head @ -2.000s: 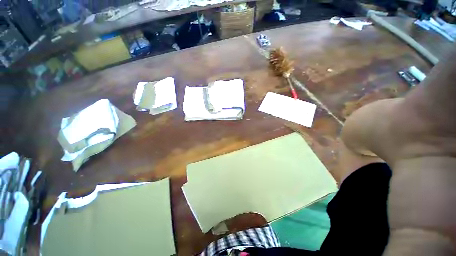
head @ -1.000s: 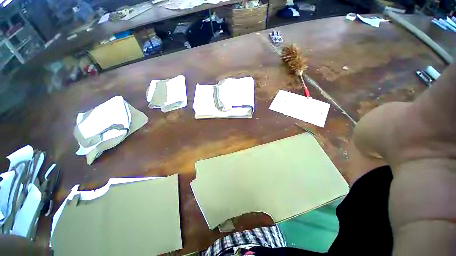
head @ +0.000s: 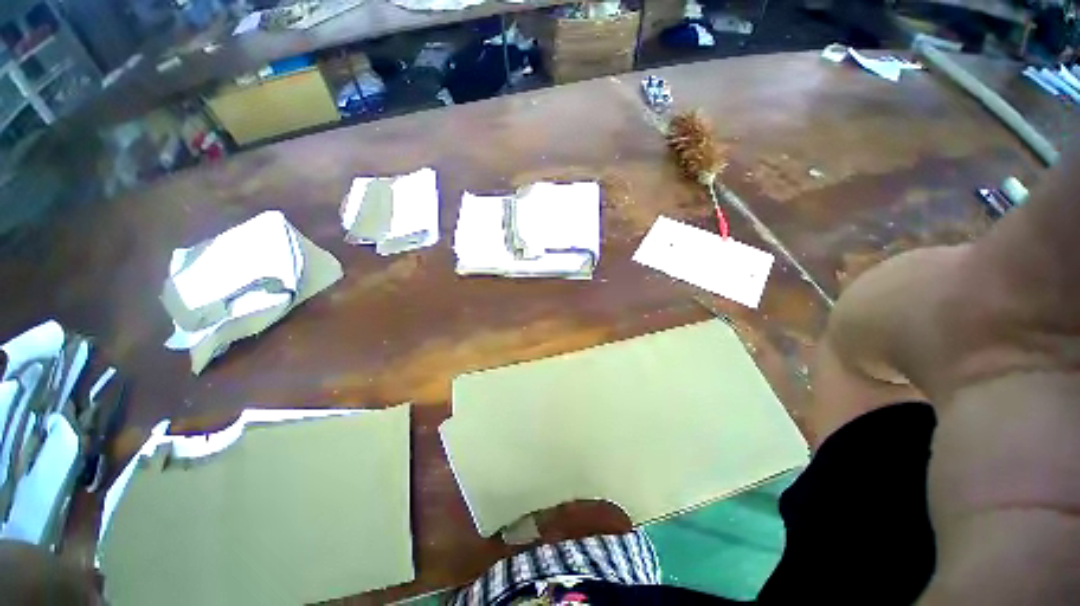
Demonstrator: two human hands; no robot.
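Note:
A khaki panel stack (head: 628, 420) lies in front of me, its curved notch towards me. A second khaki stack (head: 284, 509) lies to its left, with a white sheet showing along its notched back edge. My right hand (head: 894, 314) is very large and blurred at the right, close to the camera and raised above the table; its fingers cannot be made out. My left hand (head: 45, 580) shows only as a blurred patch of skin in the bottom left corner. Neither is seen touching the panels.
Small khaki-and-white bundles (head: 529, 231) lie further back on the brown table (head: 391, 326). An untidy pile (head: 42, 438) is far left. A cream card (head: 707, 260) and a brown duster (head: 696, 148) lie right of centre. A long tube (head: 989, 101) is far right.
The view swings right, then slightly back. The skin patch in the bottom left corner appears after the first frame and grows larger. The stacks, bundles and card keep their places.

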